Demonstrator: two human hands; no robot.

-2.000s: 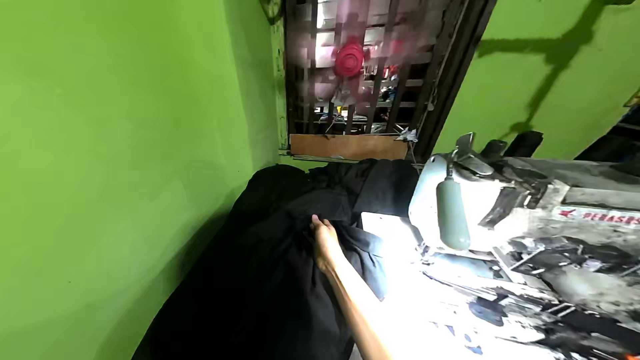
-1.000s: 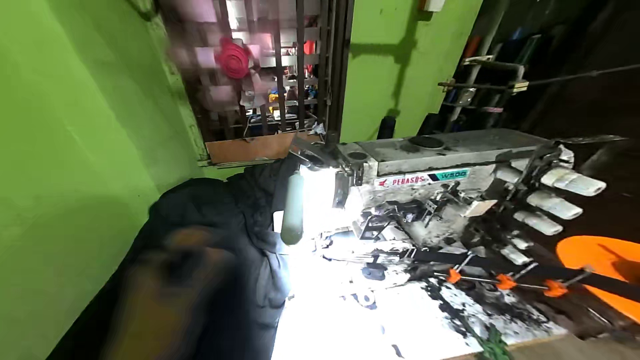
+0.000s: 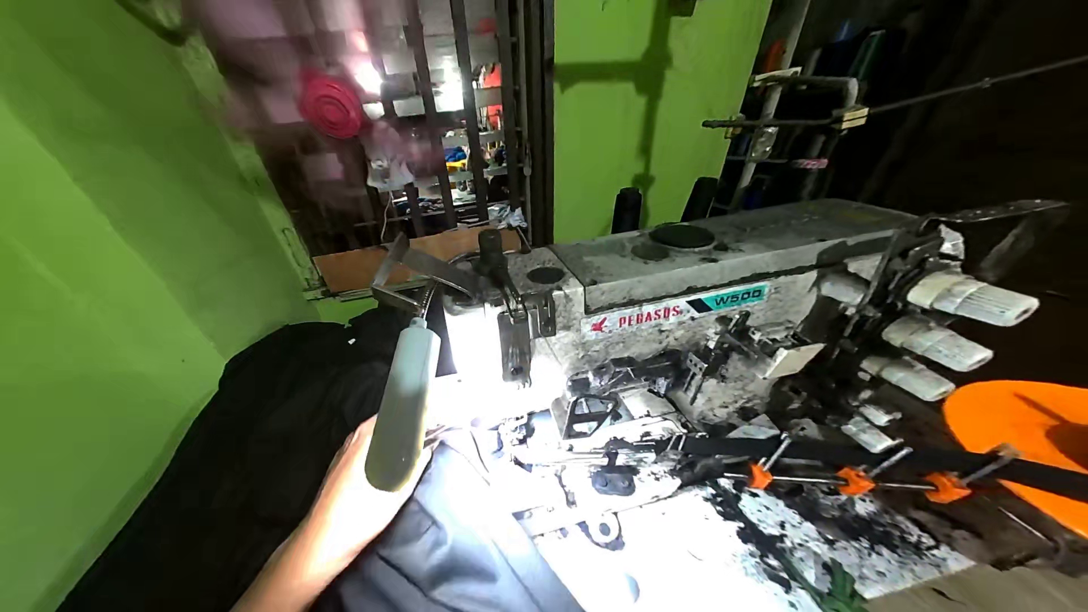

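My left hand (image 3: 361,480) reaches in from the lower left, its fingers closed on black fabric (image 3: 467,535) beside the brightly lit needle area of a Pegasus W500 industrial sewing machine (image 3: 663,297). A pale elongated part on a thin sprung neck (image 3: 402,408), perhaps a lamp head, hangs in front of the hand and hides some fingers. More black fabric (image 3: 280,425) is heaped behind and left of the hand. Black elastic or tape (image 3: 892,459) runs through the guides on the right towards the machine's needle area. Glare hides the needles. My right hand is out of view.
A green wall (image 3: 110,280) closes in the left side. Behind the machine is a barred window (image 3: 433,110) with a wooden board (image 3: 357,268) at its foot. Orange guide clips (image 3: 854,481) on a rod and an orange round object (image 3: 1028,425) are at right.
The view has turned right, bringing the whole machine into sight. My left hand has moved from the black fabric heap to the fabric beside the needle area.
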